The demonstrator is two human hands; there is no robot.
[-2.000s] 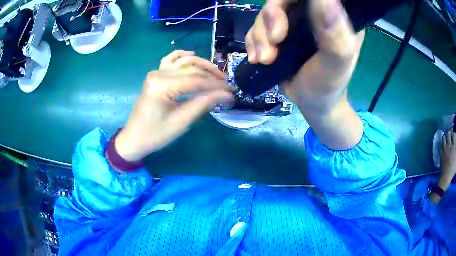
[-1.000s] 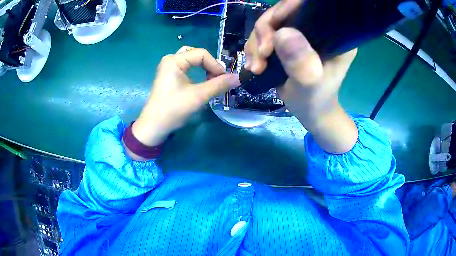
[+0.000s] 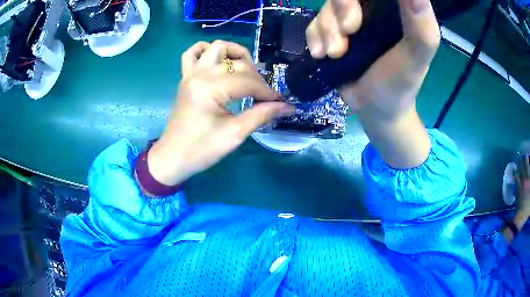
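The device body lies on its round white base on the green bench. The blue circuit board is in its near part. My right hand is shut on the black electric screwdriver, whose nose points down-left at the board. My left hand is at the board's left side, with thumb and index fingertips close together near the nose. Whether they pinch a screw is too small to tell. The screwdriver and fingers hide part of the board.
A blue bin of small black pieces stands beyond the unit, with a thin white lead at its edge. Two waiting units stand at the far left. The black cord hangs at right. Another person's hand is at the right edge.
The screwdriver has tilted and shifted slightly right, showing more of the board and the black module. My left fingertips have moved a little right and down over the board. A person's hand shows at right.
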